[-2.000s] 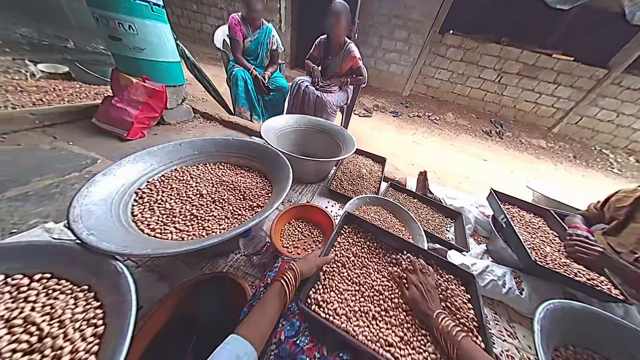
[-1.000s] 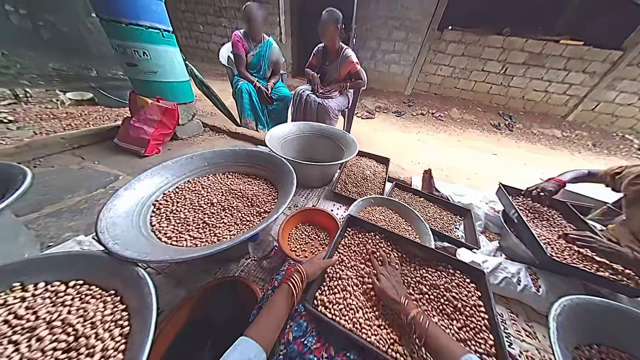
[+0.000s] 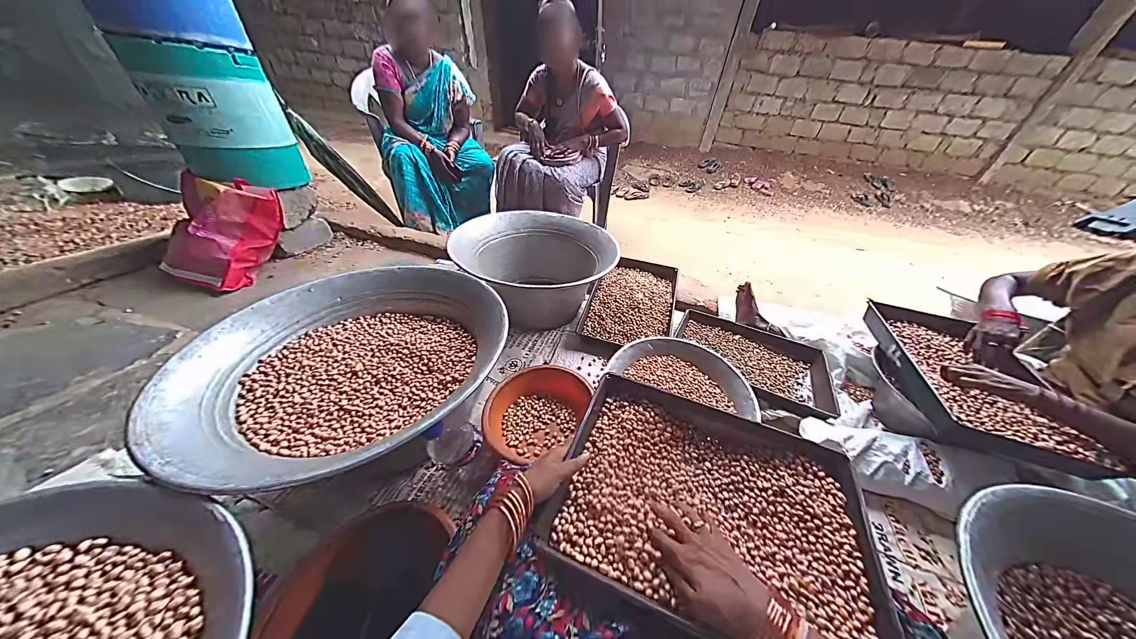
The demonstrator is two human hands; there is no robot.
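A dark rectangular metal tray (image 3: 852, 484) full of brown nuts or seeds (image 3: 763, 488) lies in front of me. At its left rim is my left hand (image 3: 555, 470), bangles on the wrist, with its thumb over the edge; whether the fingers grip the rim from below is hidden. My right hand (image 3: 706, 564) rests palm down on the nuts near the tray's front, fingers spread. Just left of the tray stands an orange bowl (image 3: 497, 413) with some nuts in it. A round metal bowl (image 3: 750, 399) of nuts sits behind the tray.
Wide metal basins of nuts stand at left (image 3: 177, 399), lower left (image 3: 232, 550) and lower right (image 3: 972, 532). An empty metal basin (image 3: 532, 293) and smaller trays (image 3: 670, 293) are farther back. A person at right works over another tray (image 3: 923, 382). Two people sit on chairs behind.
My right hand has moved left and nearer over the nuts in the tray. My left hand stays at the rim. The co-worker's hands at right have shifted over their tray.
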